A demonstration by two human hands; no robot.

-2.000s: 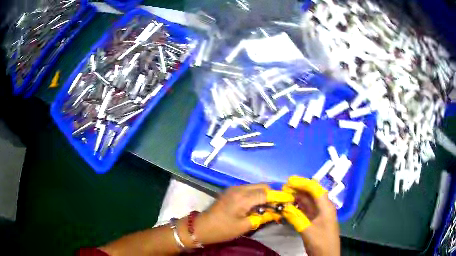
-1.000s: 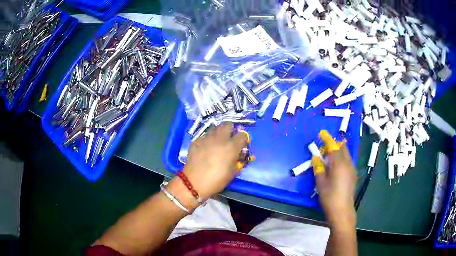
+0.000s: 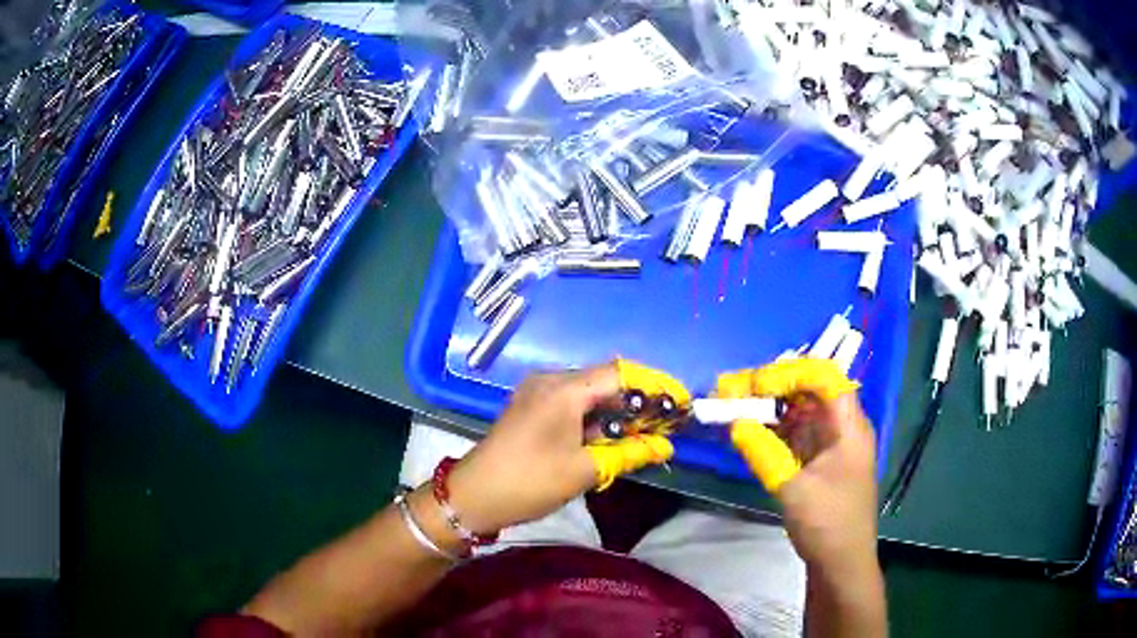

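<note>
My left hand (image 3: 567, 430), with yellow finger cots, is closed around several metal tubes (image 3: 636, 401) whose dark round ends face up and right. My right hand (image 3: 810, 436), also in yellow finger cots, holds a white cylinder (image 3: 736, 410) between thumb and fingers. The cylinder lies level, its dark end at my right fingers and its other end close to the tubes; whether it touches or enters one is hidden. Both hands are over the front edge of the blue work tray (image 3: 599, 337). Loose plain tubes (image 3: 498, 332) and other white cylinders (image 3: 810, 203) lie in the tray.
A clear plastic bag (image 3: 499, 175) with a white label (image 3: 617, 62) spills tubes into the tray. White cylinders (image 3: 985, 162) are heaped at right. A filled blue tray (image 3: 237, 409) and another stand at left. A yellow piece (image 3: 105, 214) and a black lead (image 3: 920, 451) lie on the bench.
Since one second ago, both hands have come back from the tray and together at its front edge. My right hand now holds a white cylinder against the left hand's bunch.
</note>
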